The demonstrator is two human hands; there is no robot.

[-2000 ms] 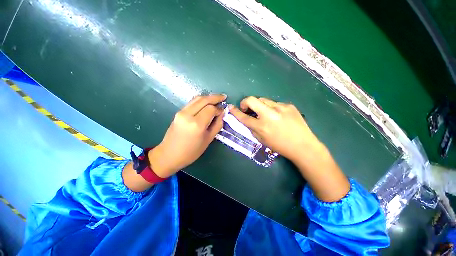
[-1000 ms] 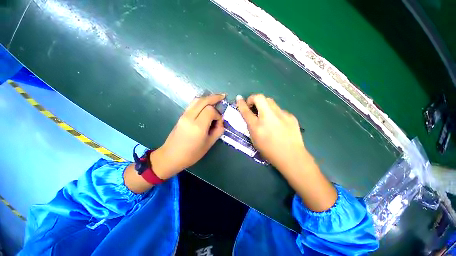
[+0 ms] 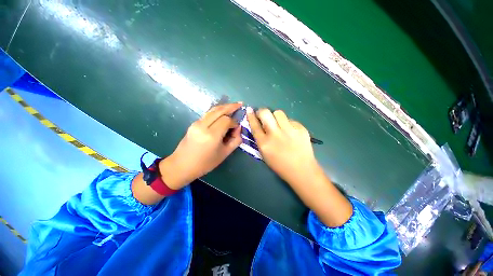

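Observation:
The opened phone (image 3: 248, 141) lies on the dark-green bench mat (image 3: 178, 116), tilted in view, silvery-white and dark inside. My left hand (image 3: 204, 141) holds its upper left end between thumb and fingers. My right hand (image 3: 284, 139) lies over its right side, fingertips at its upper end near my left fingertips, and covers most of it. A thin black stick (image 3: 317, 141), tweezers or spudger, sticks out from under my right hand; its other end is hidden. Any small part at the fingertips is too small to tell.
A worn white edge (image 3: 346, 67) separates the mat from the green conveyor (image 3: 400, 70). Dark phones (image 3: 466, 121) lie on the conveyor at right. A shiny clear bag (image 3: 419, 207) lies at the mat's right end. A red wrist strap (image 3: 161, 183) is on my left wrist.
My right hand has moved left and turned over the phone, covering more of its lower right end. The black stick's end now shows clearly beside it. My left hand has stayed nearly still.

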